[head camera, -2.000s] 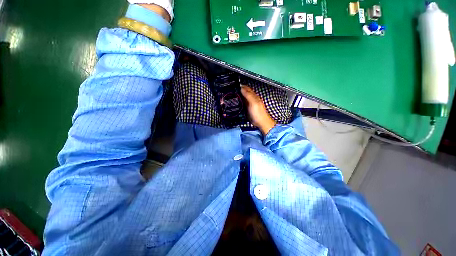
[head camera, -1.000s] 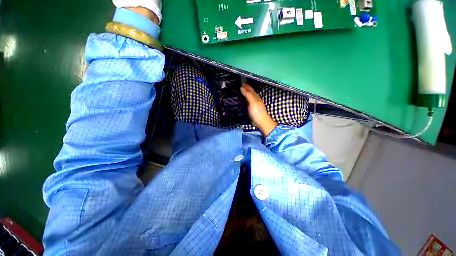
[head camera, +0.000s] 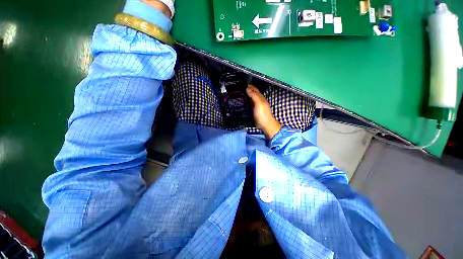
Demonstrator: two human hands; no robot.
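Observation:
A mobile phone [head camera: 236, 103], a black slab with a faint pinkish pattern, lies at lap level under the bench edge. My bare right hand [head camera: 262, 111] holds it at its right side; the other fingers are hidden. My left arm reaches up along the left side. Only a bit of my left hand [head camera: 166, 4], with white glove cloth at the wrist, shows at the top edge; its fingers are out of the picture. A green populated circuit board [head camera: 299, 25] with a white arrow lies on the bench, cut off by the top edge.
The green side bench [head camera: 325, 66] has a slanting front edge above my lap. A white tube with a green end [head camera: 443, 60] lies at its right, with a thin clear hose running over the edge. A dark green surface [head camera: 40, 111] is at left, with a red-edged object [head camera: 20, 232] at bottom left.
The view swung slightly and came back, so board and tube shifted in the picture. My right hand stays on the phone, and my left arm stays stretched to the top edge.

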